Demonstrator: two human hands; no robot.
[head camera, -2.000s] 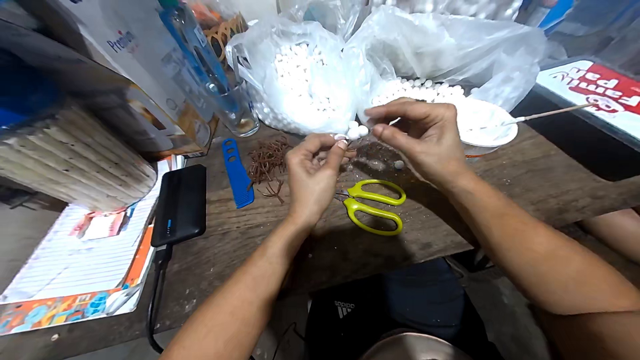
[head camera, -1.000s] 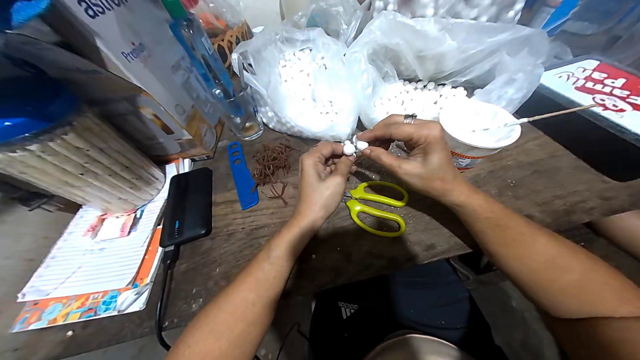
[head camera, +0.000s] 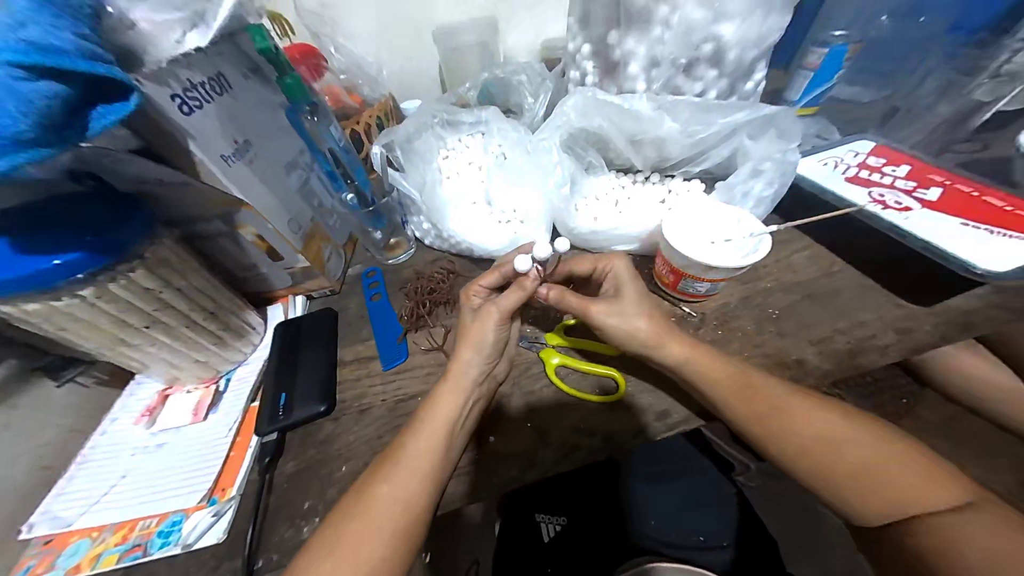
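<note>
Three white foam balls (head camera: 542, 251) on thin brown stems stand out between my fingertips. My left hand (head camera: 494, 308) pinches the stems from the left. My right hand (head camera: 612, 300) grips close beside it, thumb and forefinger at the same stems. Just below the hands lie yellow-handled scissors (head camera: 582, 377) on the wooden table (head camera: 384, 448). A heap of brown wire-like stems (head camera: 430, 298) is left of my left hand, beside a blue plastic strip with holes (head camera: 384, 320). Behind the hands, two plastic bags (head camera: 480, 184) (head camera: 672, 132) hold many small white balls.
A paper cup (head camera: 694, 276) of white paste with a stick (head camera: 816, 218) across it stands at right, near a dark container with a printed lid (head camera: 920, 200). On the left are a black power bank (head camera: 298, 372) with a cable, papers (head camera: 152, 464), a blue-lidded tub (head camera: 136, 312) and a glass (head camera: 392, 232).
The white balls now stand apart above my fingertips, where a second ago they sat close together between them. My right hand, apart from the left two seconds ago, is now close beside it.
</note>
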